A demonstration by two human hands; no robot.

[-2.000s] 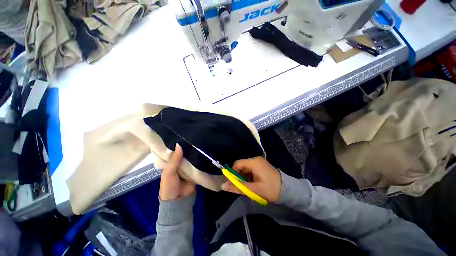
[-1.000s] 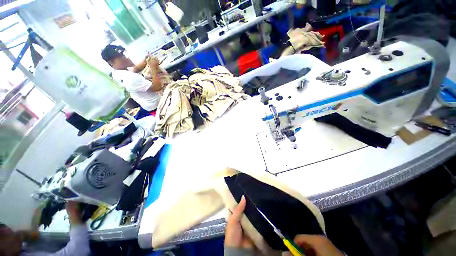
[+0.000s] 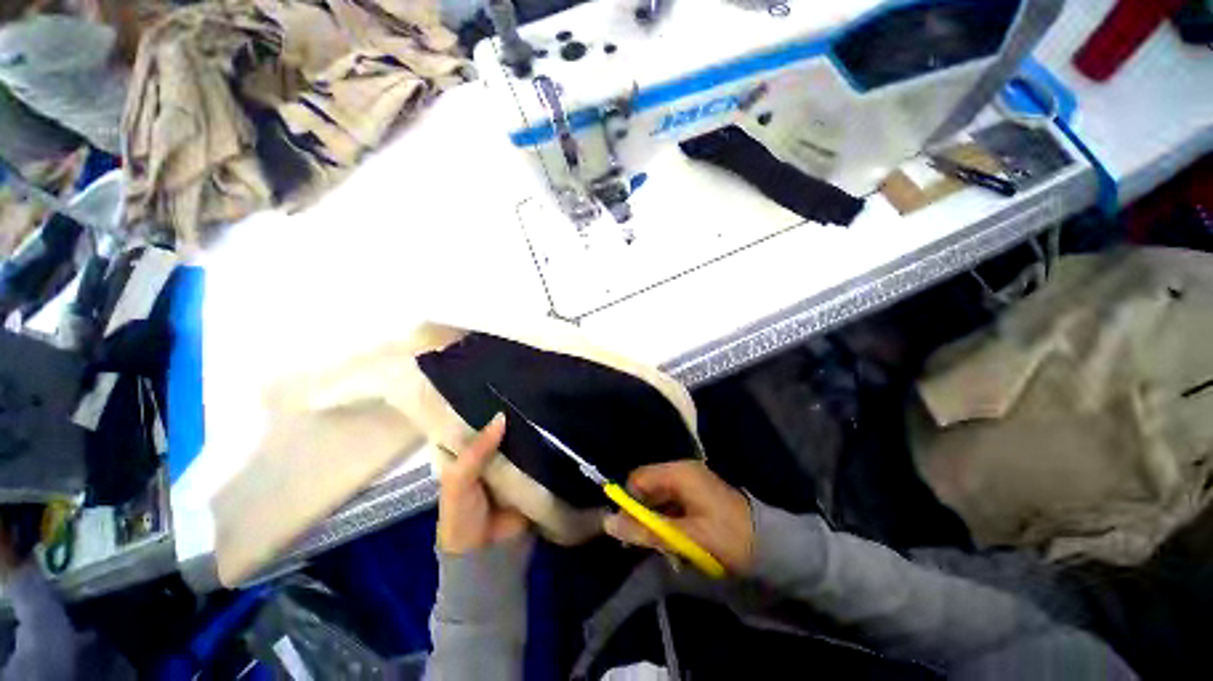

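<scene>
A beige garment panel point(image 3: 319, 459) lies over the table's front edge, with a black patch point(image 3: 599, 399) on it. My left hand point(image 3: 479, 499) holds the panel's near edge, thumb on top by the black patch. My right hand point(image 3: 692, 512) holds scissors point(image 3: 665, 528) by the yellow handle. The silver blades point up and left over the black patch. Whether the blades are apart, and whether they are in the cloth, I cannot tell.
The white sewing machine point(image 3: 692, 113) stands behind the work. A black strip point(image 3: 772, 176) lies by its head. A beige heap point(image 3: 266, 107) is at the back left. A beige pile point(image 3: 1078, 399) is at the right. A small black tool point(image 3: 978, 173) lies on brown card.
The head view swung up and left one second ago and is now back down on the work. The hands keep the same hold on panel and scissors.
</scene>
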